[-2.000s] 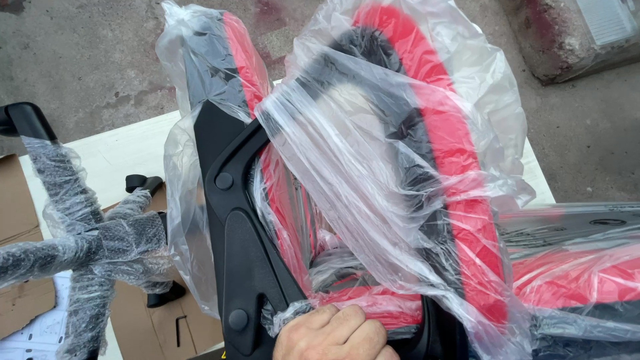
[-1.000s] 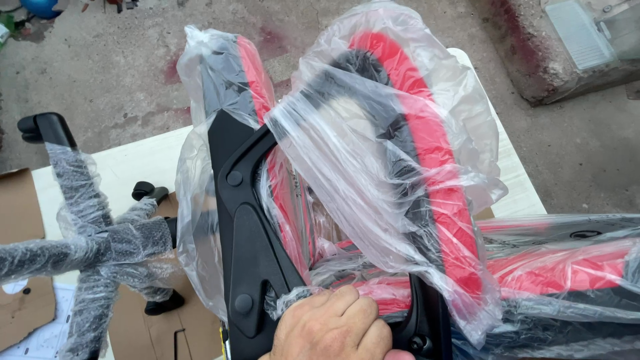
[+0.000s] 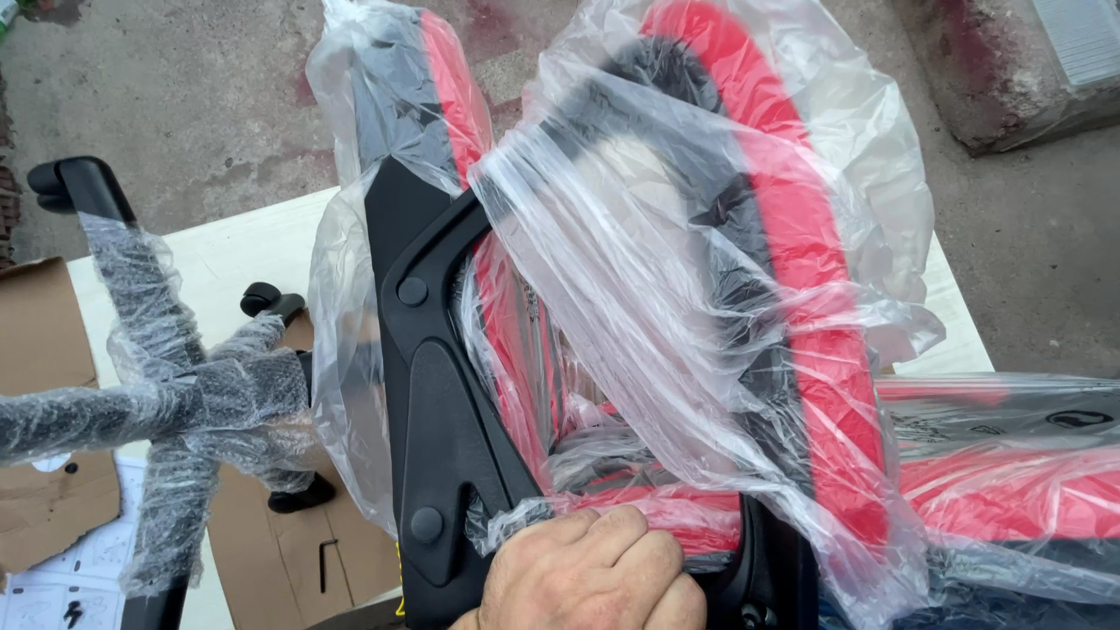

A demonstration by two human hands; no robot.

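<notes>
My left hand (image 3: 595, 569) is at the bottom centre, its fingers closed around part of the black plastic armrest (image 3: 437, 394); its fingertips are hidden. Behind and around the armrest is a red and black chair seat or back section (image 3: 809, 350), wrapped in clear plastic film (image 3: 612, 271). Another red and black padded part (image 3: 455, 96) rises at the upper left of the armrest, also in film. To the right lies a further film-covered red and black part (image 3: 1015, 490). My right hand is out of view.
At left, a black chair base (image 3: 175, 394) wrapped in bubble film has casters (image 3: 258, 299) on its legs. Cardboard (image 3: 262, 534), a hex key (image 3: 324, 564) and printed sheets (image 3: 52, 586) lie on the white tabletop (image 3: 254, 236). A concrete block (image 3: 989, 70) stands at upper right.
</notes>
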